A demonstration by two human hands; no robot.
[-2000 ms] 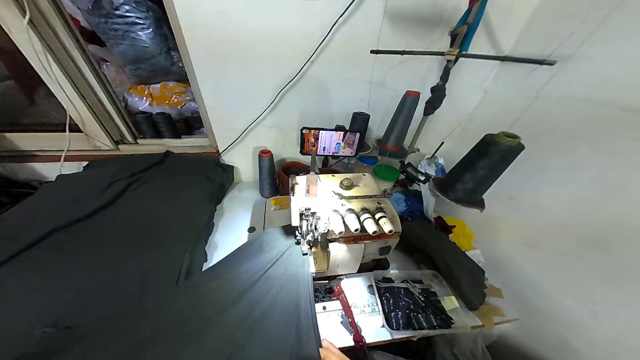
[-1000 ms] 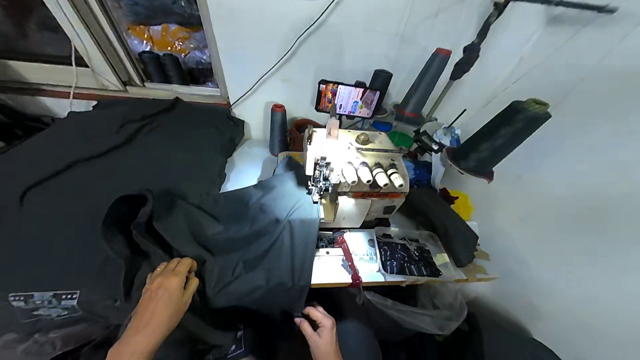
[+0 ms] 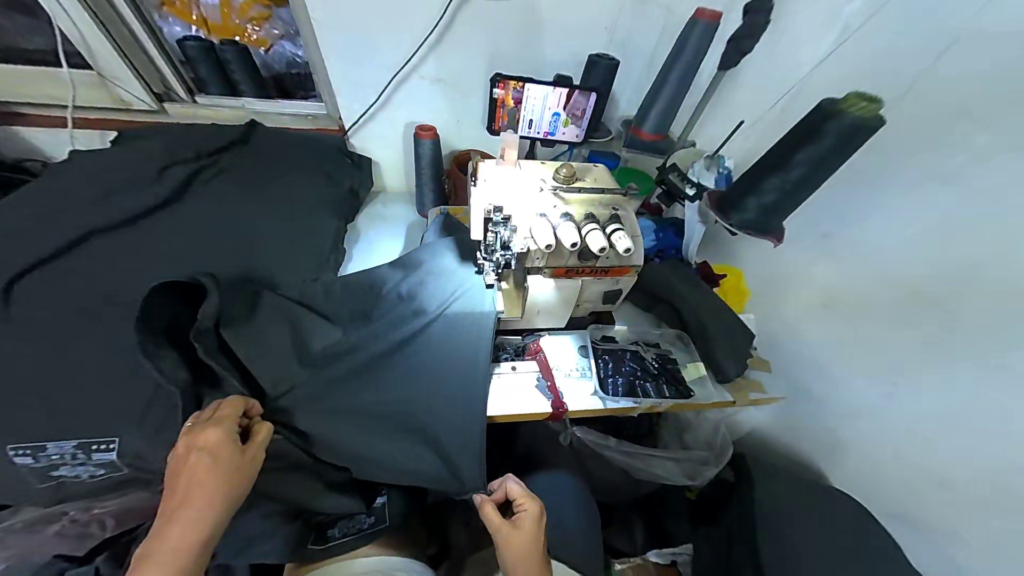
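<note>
A dark fabric garment piece (image 3: 384, 344) stretches from the presser foot area of a Fujin overlock sewing machine (image 3: 560, 240) down to the front. My left hand (image 3: 220, 448) pinches a fold of it at the lower left, beside a dark opening in the cloth. At the bottom centre, my right hand (image 3: 512, 512) grips the cloth's lower corner between thumb and fingers. More dark cloth (image 3: 96, 208) lies spread beneath and behind on the left, with a printed patch (image 3: 68, 462) on it. The machine's needle is too small to make out.
Right of the cloth, a clear plastic tray (image 3: 708, 376) of dark small items sits on the table, beside red-wrapped scissors or a similar tool (image 3: 548, 380). Thread cones (image 3: 430, 172) and a phone (image 3: 542, 110) stand behind the machine. A large dark cone (image 3: 800, 164) leans at right.
Two seconds ago only fingers showed at the bottom edge; now both hands are in view on the cloth. The cloth on the left has been gathered into folds. The view has shifted.
</note>
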